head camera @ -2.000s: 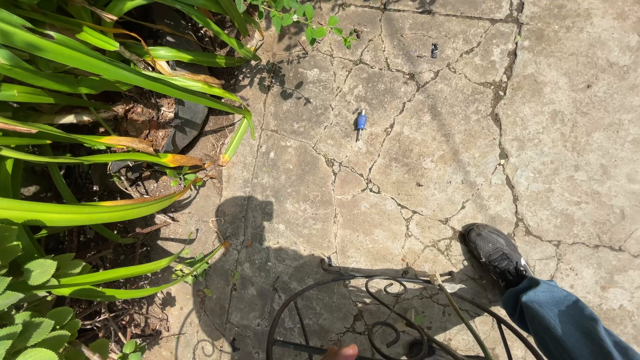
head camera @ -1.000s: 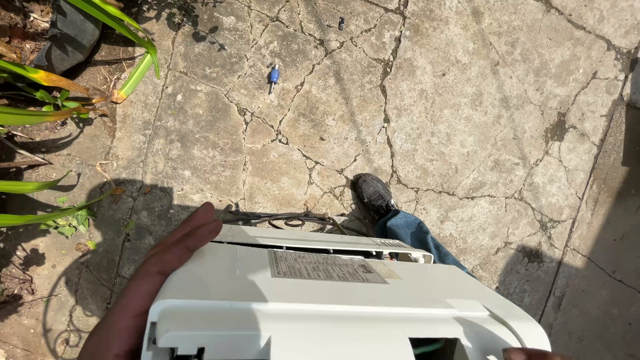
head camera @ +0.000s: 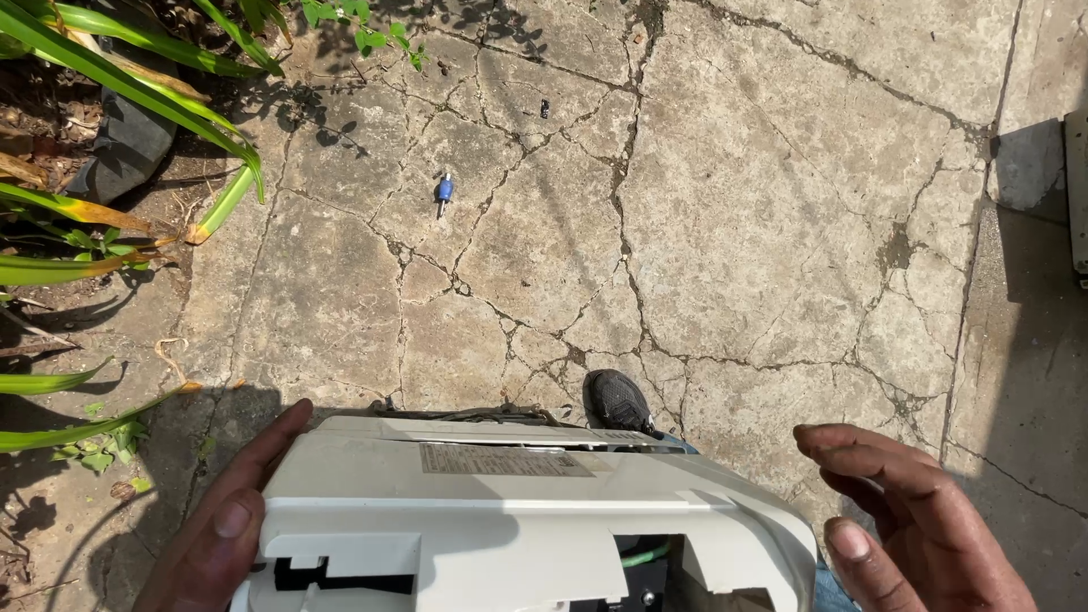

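Observation:
A white plastic appliance housing (head camera: 544,497) fills the bottom middle of the view, with a printed label (head camera: 501,460) on its top face. Through a cutout at its right a green wire (head camera: 646,557) shows. My left hand (head camera: 225,518) lies against the housing's left end, thumb on the near side and fingers along the end. My right hand (head camera: 905,518) is off the right end, fingers apart and curved, holding nothing. Beyond the housing, a small blue-handled screwdriver (head camera: 444,195) lies on the cracked concrete.
A black shoe (head camera: 618,399) stands just past the housing. Dark metalwork (head camera: 484,415) shows along its far edge. Long-leaved plants (head camera: 127,85) border the left side. A small black piece (head camera: 544,109) lies on the concrete (head camera: 790,212). A dark-edged object (head camera: 1078,195) stands at the far right.
The white housing, out of view two seconds ago, came into view one second ago above the metalwork. My right hand, then at its lower right corner, is now apart from it.

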